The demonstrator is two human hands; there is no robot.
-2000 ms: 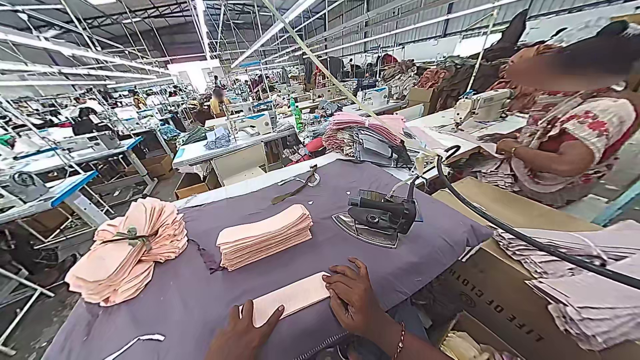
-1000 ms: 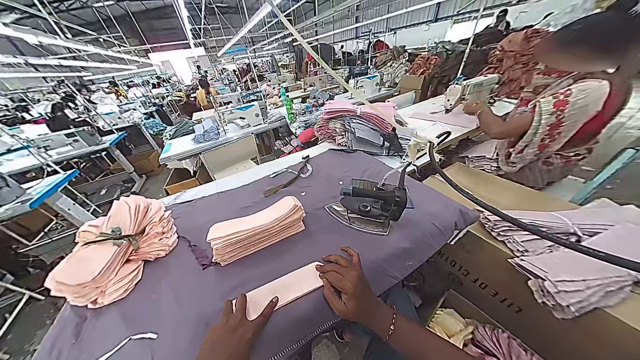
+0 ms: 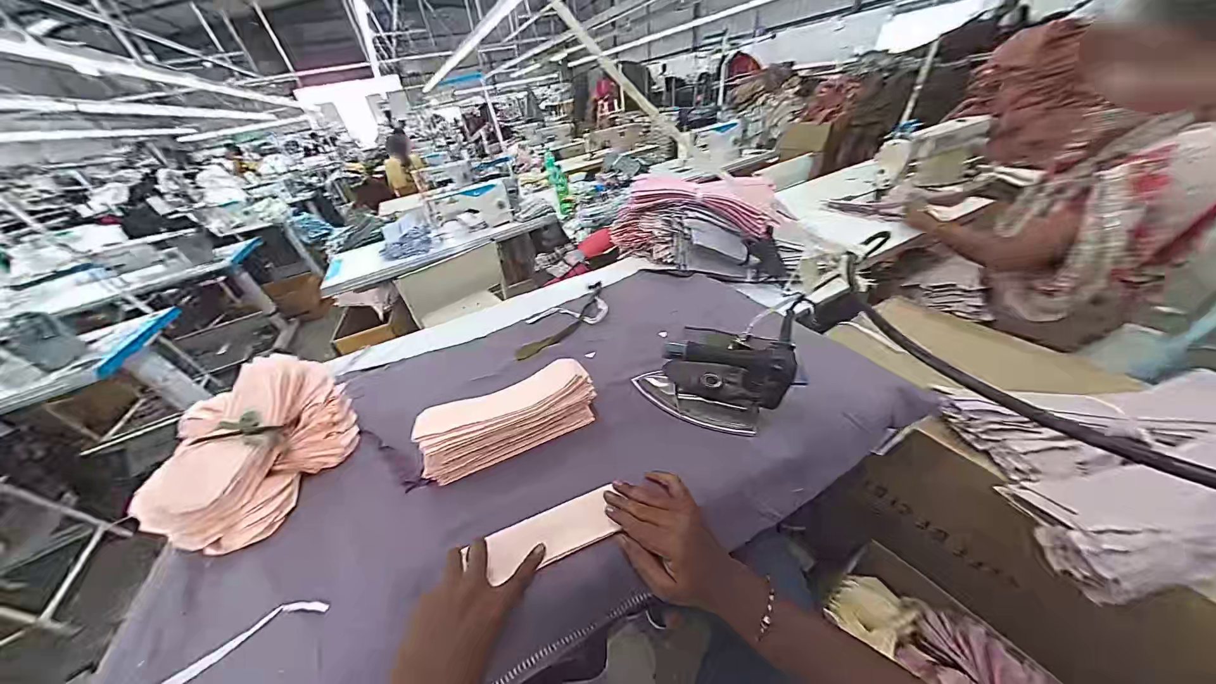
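Note:
A narrow peach fabric piece (image 3: pixel 551 532) lies flat on the purple padded ironing surface (image 3: pixel 760 494) close to me. My left hand (image 3: pixel 475 589) rests on its left end, thumb and fingers spread. On its right end lie the fingertips of my right hand (image 3: pixel 665 541). Just beyond is a neat stack of peach fabric pieces (image 3: pixel 503 418). An electric iron (image 3: pixel 727 375) sits to the right of that stack, its soleplate on the pad. At the left, a bundle of peach pieces (image 3: pixel 247 456) is tied around its middle with a dark strip.
A black cable (image 3: pixel 1007 389) arcs over the right side. Cardboard boxes (image 3: pixel 931 522) and piles of pale fabric (image 3: pixel 1121 475) stand there. A co-worker (image 3: pixel 1073 209) sits at a sewing machine (image 3: pixel 931 157) at the upper right. Pink fabric pieces (image 3: pixel 698 214) are heaped behind the pad.
Both hands stay at the ends of the peach piece, with only slight finger shifts. The iron, stack and tied bundle have not moved on the pad. The co-worker's posture has changed.

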